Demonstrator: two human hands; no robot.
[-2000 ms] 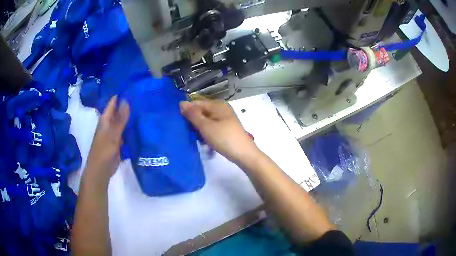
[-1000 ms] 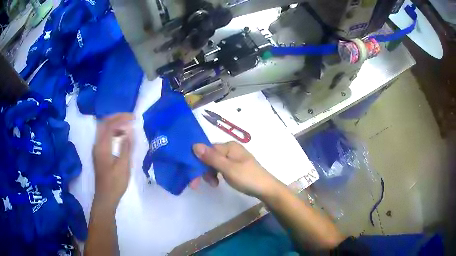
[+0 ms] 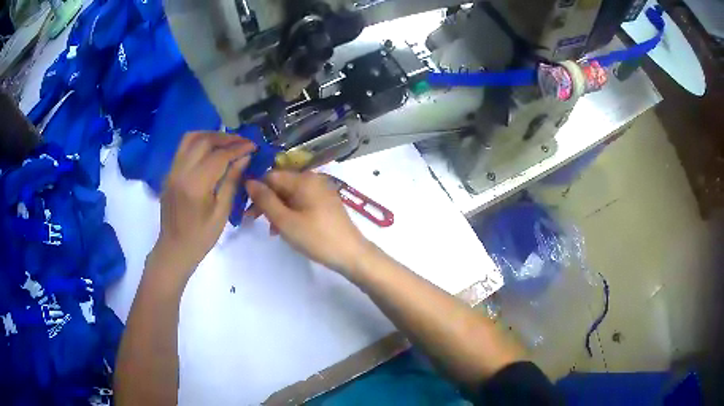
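Note:
A blue fabric pouch (image 3: 256, 162) is bunched up at the front of the sewing head, mostly hidden by my hands. My left hand (image 3: 202, 186) grips its left side with bent fingers. My right hand (image 3: 298, 210) pinches its right side with thumb and fingers, close beside my left hand. The needle area (image 3: 274, 119) is just behind the fabric; whether the fabric lies under the presser foot I cannot tell. Red-handled thread snips (image 3: 367, 206) lie on the white table (image 3: 317, 317) right of my right hand, their blades partly hidden by it.
A heap of blue pouches (image 3: 59, 238) lies at the left. The sewing machine (image 3: 452, 119) fills the upper middle, with blue binding tape (image 3: 492, 78) running past a patterned guide roll (image 3: 570, 80) from a white disc (image 3: 675, 63). A plastic bag (image 3: 528, 246) is on the floor.
The pouch, earlier spread out flat with its white print showing, is now gathered up at the needle area. Both hands have moved up to it, my left hand taking hold of it.

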